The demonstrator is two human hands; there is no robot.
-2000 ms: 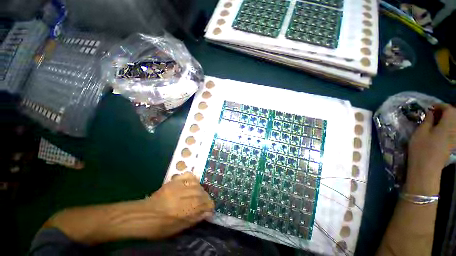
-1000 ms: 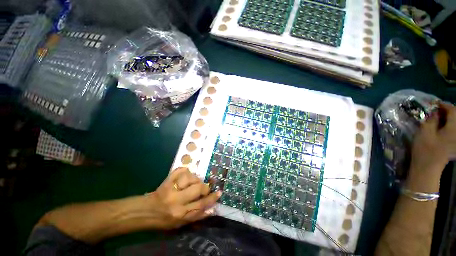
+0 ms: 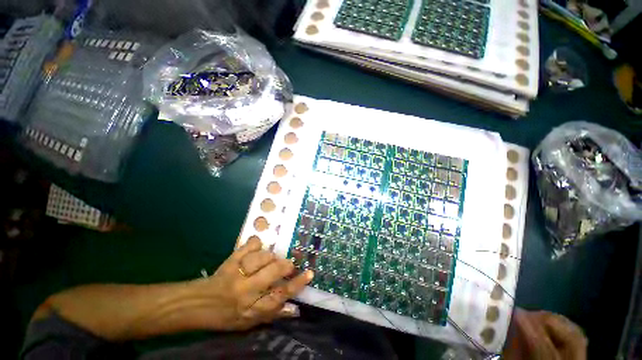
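Note:
A green panel of many small boards (image 3: 376,225) lies on a white carrier (image 3: 486,211) with round brown holes down both sides. My left hand (image 3: 257,288) rests at the carrier's lower left, fingertips at the panel's lower left corner; whether it holds a part cannot be told. My right hand (image 3: 549,337) is low at the carrier's bottom right, blurred and cut off by the lower edge; its fingertips are hidden. The right parts bag (image 3: 584,186) holds silvery pieces. The left parts bag (image 3: 218,84) holds dark, shiny pieces.
Stacked carriers (image 3: 422,67) with green panels stand at the back. Clear plastic trays (image 3: 91,105) lie at the far left, with a white-dotted strip (image 3: 74,207) below. A small clear bag (image 3: 565,70) is at the back right. Thin dark threads cross the carrier's lower right.
My right hand has left the right parts bag and moved down toward me, to the bottom edge. My left hand stays at the panel's lower left, its fingers slightly shifted.

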